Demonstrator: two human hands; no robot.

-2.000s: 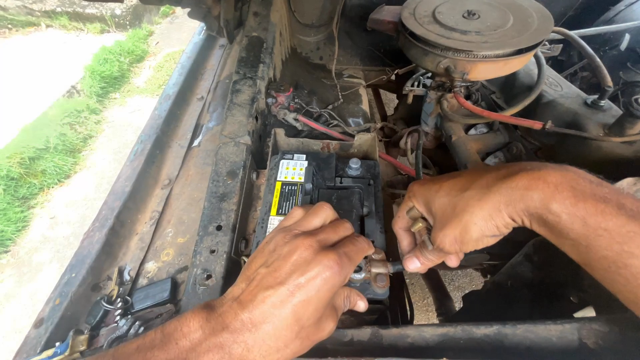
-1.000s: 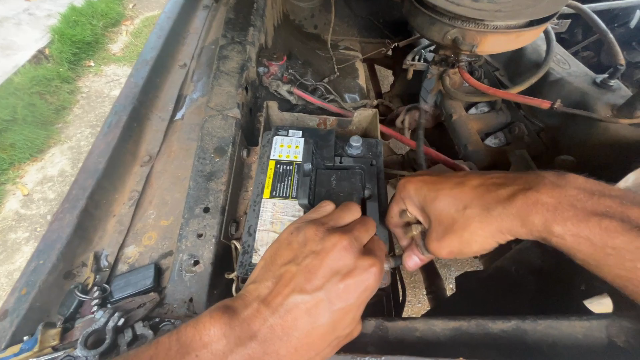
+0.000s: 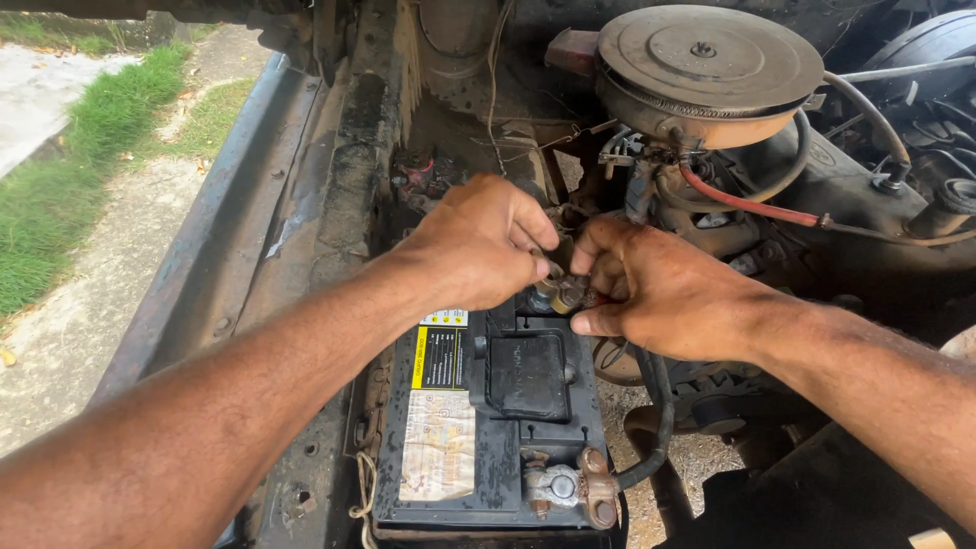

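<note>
A black car battery (image 3: 503,457) with labels on its top sits in the engine bay. At its far post, my left hand (image 3: 488,244) and my right hand (image 3: 648,290) meet around a brass-coloured battery cable clamp (image 3: 563,290). My left thumb and forefinger pinch the clamp from the left. My right fingers hold its cable end, where a bit of red shows. A corroded terminal clamp (image 3: 568,486) sits around the near post, joined to a black cable (image 3: 659,427).
A round air cleaner (image 3: 705,69) stands beyond my hands. A red hose (image 3: 747,204) crosses to its right. Along the left runs the rusty fender edge (image 3: 198,252). A loose cord (image 3: 364,488) hangs beside the battery.
Both hands have moved from the near post to the far post, which stood bare before. The clamp on the near post, which they covered, now shows. The view has shifted.
</note>
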